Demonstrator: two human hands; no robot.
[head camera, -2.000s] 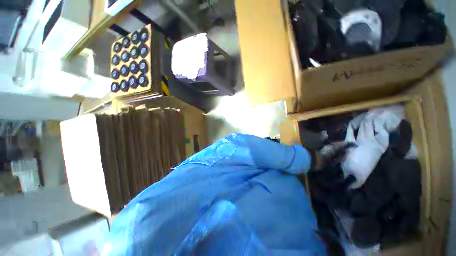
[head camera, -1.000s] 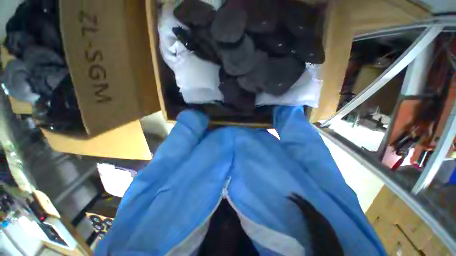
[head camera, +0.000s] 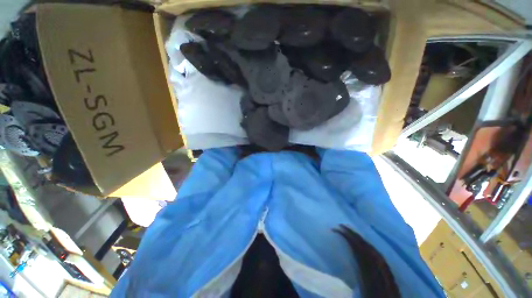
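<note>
An open brown carton with a white liner is right in front of me at the top of the view. Several rounded black plastic parts lie loose and overlapping in it. Both my blue sleeves reach to the carton's near edge. My hands are hidden there, behind the sleeves and the near edge, so I cannot see what they touch or hold.
A second open carton marked "ZL-SGM" stands at the left, with black perforated parts in it. A metal frame is at the right. Stacked cartons are at the lower right. A cluttered bench is at the lower left.
I have turned from the bench side to face the lined carton. Both sleeves now meet its near edge. Since the last earlier frame, the black parts have shifted and spread nearer to me.
</note>
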